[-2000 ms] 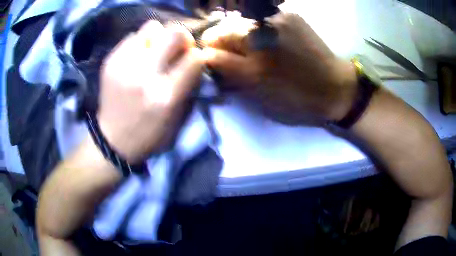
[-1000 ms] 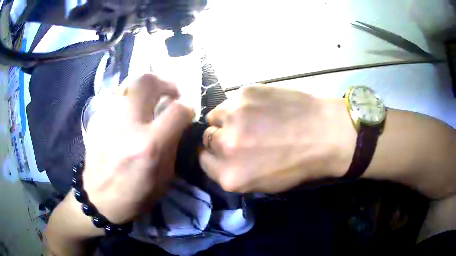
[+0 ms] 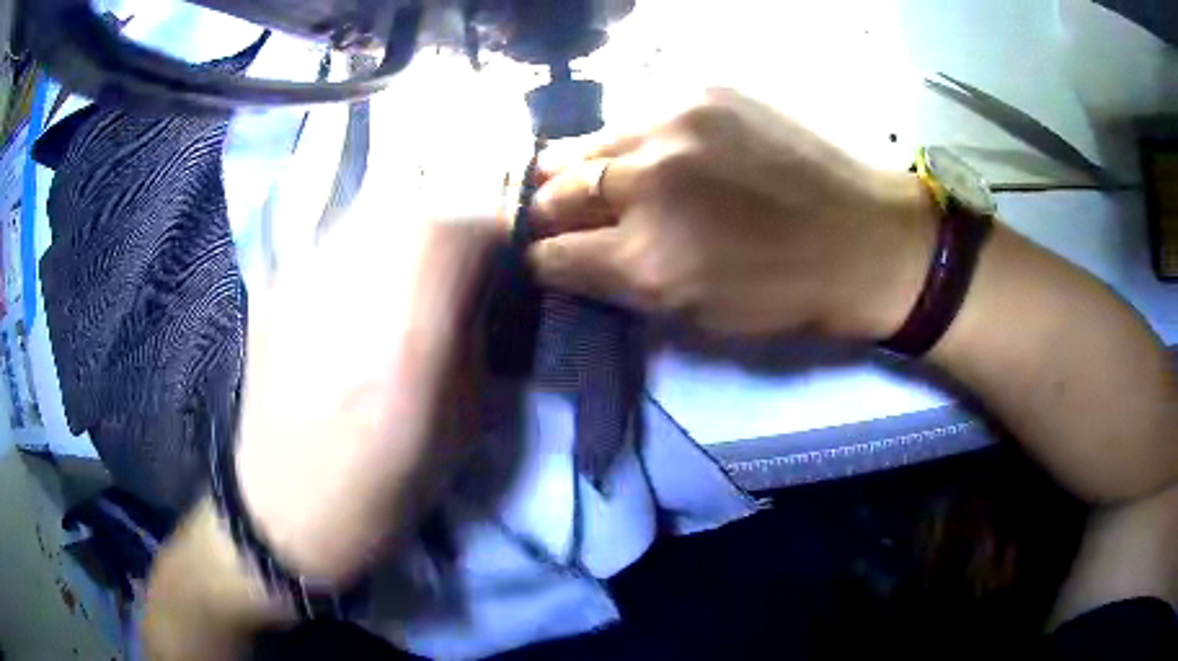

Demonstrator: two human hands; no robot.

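Dark herringbone cloth [image 3: 149, 258] lies at the left and also hangs below my hands, with pale lining [image 3: 517, 588] over the table's front edge. My left hand [image 3: 375, 375] is blurred and overexposed; it presses on the cloth left of centre, its fingertips hard to make out. My right hand [image 3: 723, 226] holds the edge of the dark cloth between thumb and fingers, close beside my left hand. A small black cylinder [image 3: 566, 107] of the sewing machine hangs just above my right fingertips. The needle is lost in the glare.
The sewing machine's dark curved part [image 3: 233, 88] crosses the top left. Slim pointed dark tweezers or snips [image 3: 1021, 123] lie on the white table at the upper right. A dark brown-edged item [image 3: 1163, 207] is at the right edge. The ruler-marked table edge [image 3: 853, 448] runs below my right wrist.
My right hand has moved up towards the black cylinder, and my left hand has shifted beside it. The dark cloth and pale lining now spread wider below my hands.
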